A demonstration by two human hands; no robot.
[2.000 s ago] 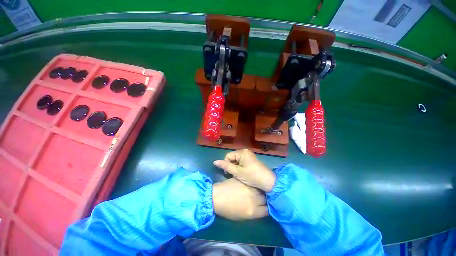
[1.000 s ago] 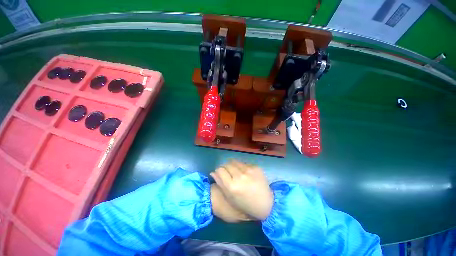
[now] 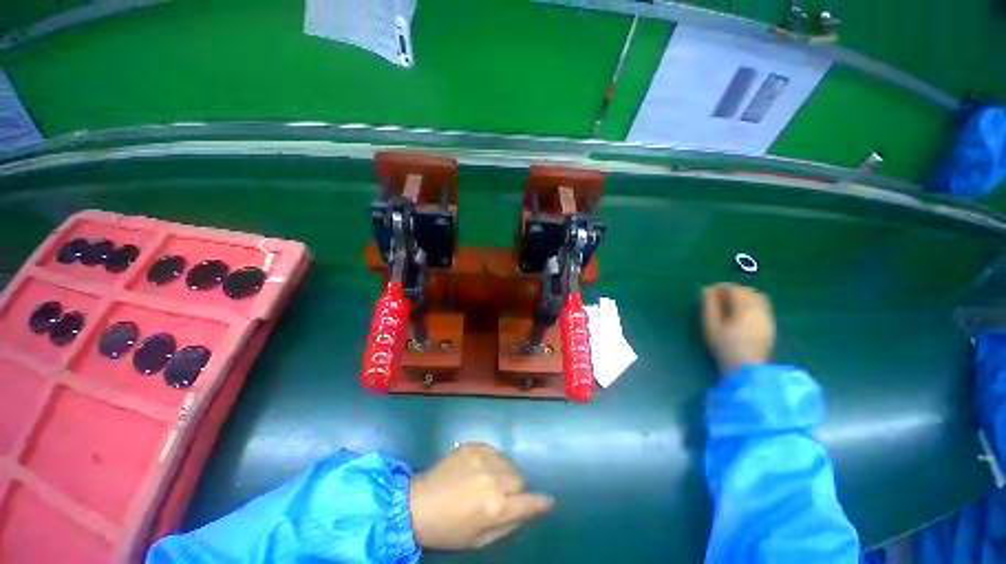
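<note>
The fixture point(image 3: 461, 388) stands on the bench. Both toggle clamps' red handles point(image 3: 386, 336) point(image 3: 577, 347) hang toward me. A white paper point(image 3: 610, 344) lies against the fixture's right side. My left hand point(image 3: 477, 498) is low in front of the fixture, index finger pointing right, other fingers curled; its palm is hidden. My right hand point(image 3: 739, 323) is right of the fixture, fingers curled and slightly blurred, just short of a small dark ring with a pale rim point(image 3: 747, 263). Whether either hand holds something cannot be seen.
A pink-red compartment tray point(image 3: 83, 367) at the left holds several glossy dark discs point(image 3: 153, 354) in its far pockets. A green partition point(image 3: 496, 83) with hanging paper sheets point(image 3: 723, 88) stands behind the bench. Blue cloth shows at the upper right point(image 3: 976, 151) and right edge.
My hands have come apart; the right has moved right and forward. The ring is nearer the fixture than before. The view has shifted, showing more partition. More of the white paper shows.
</note>
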